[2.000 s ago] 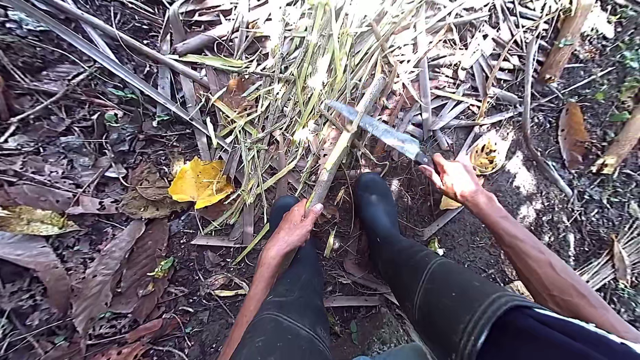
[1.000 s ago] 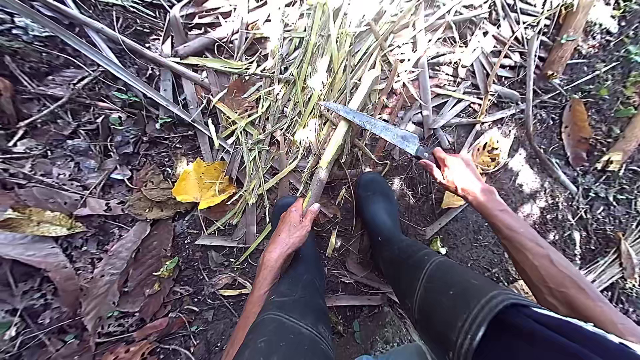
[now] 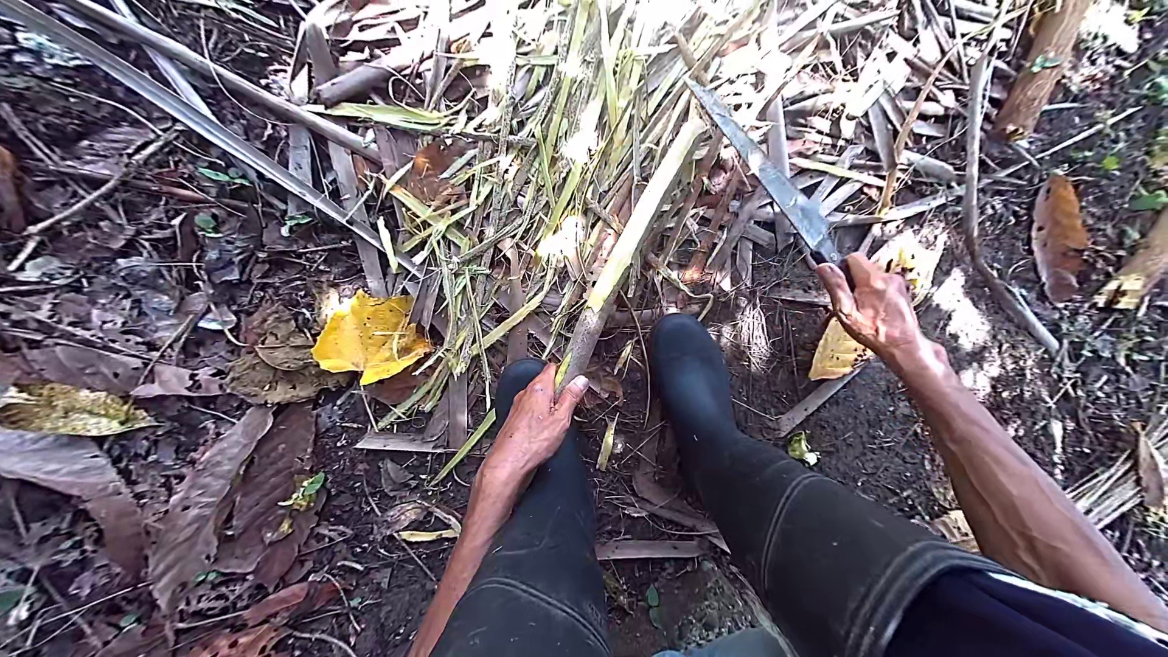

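My left hand [image 3: 538,415] grips the lower end of a stick [image 3: 634,242] in front of my left boot. The stick slants up and to the right; its upper part is pale and peeled, while grey-brown bark shows near the hand. In my right hand [image 3: 871,306] is the handle of a machete [image 3: 771,178]. Its long, dull blade points up and to the left, with the tip close to the stick's far end. Green and pale strips of peel [image 3: 484,265] lie in a heap under and beside the stick.
Black rubber boots [image 3: 693,379] stand on dark soil on either side of the stick's lower end. A yellow leaf [image 3: 370,338] lies left of the peel. Long dry stalks [image 3: 219,146] cross the upper left, and a brown leaf [image 3: 1058,237] lies at the right.
The machete has swung from lying across the stick to pointing more steeply upward, on its right side. More pale, bare wood shows along the stick than two seconds ago. My left hand has kept its hold.
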